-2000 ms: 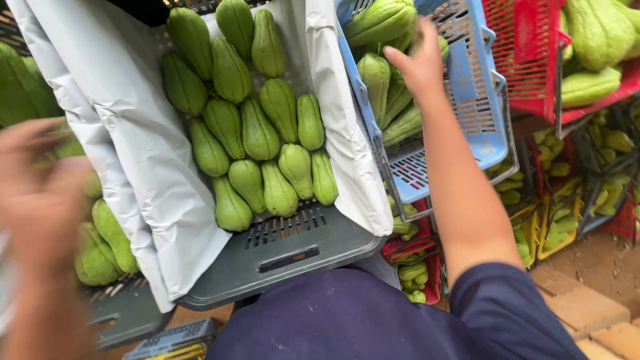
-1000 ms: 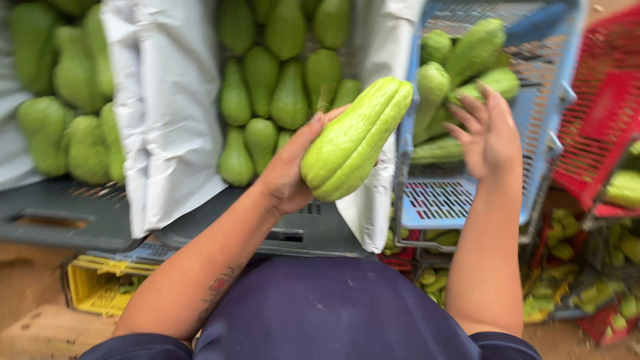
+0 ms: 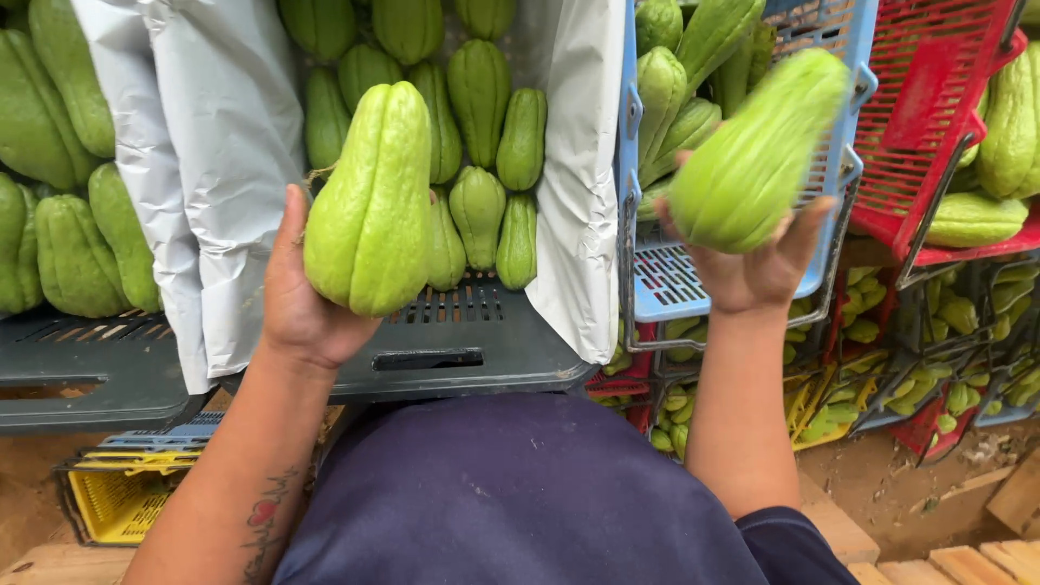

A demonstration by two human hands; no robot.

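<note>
A large green chayote [image 3: 370, 207] rests upright in my left hand [image 3: 313, 313], over the near end of a dark plastic crate [image 3: 536, 341]. My right hand [image 3: 743, 272] holds another chayote [image 3: 756, 154], blurred and tilted, above a light blue plastic basket [image 3: 670, 284]. Inside the dark crate, rows of smaller chayotes [image 3: 479, 101] lie between sheets of white plastic liner [image 3: 581, 162]. More chayotes [image 3: 703, 41] are heaped at the far left part of the blue basket.
At the left is a second dark crate [image 3: 146, 370] with big chayotes. A red basket [image 3: 918, 122] stands on the right, with stacked, filled baskets below. Lower left are a yellow basket [image 3: 106, 496] and wooden boards [image 3: 65, 565].
My right hand, empty one second ago, now holds a chayote. My left hand still holds a chayote, now more upright and farther left. Two seconds ago my left hand was at the far left.
</note>
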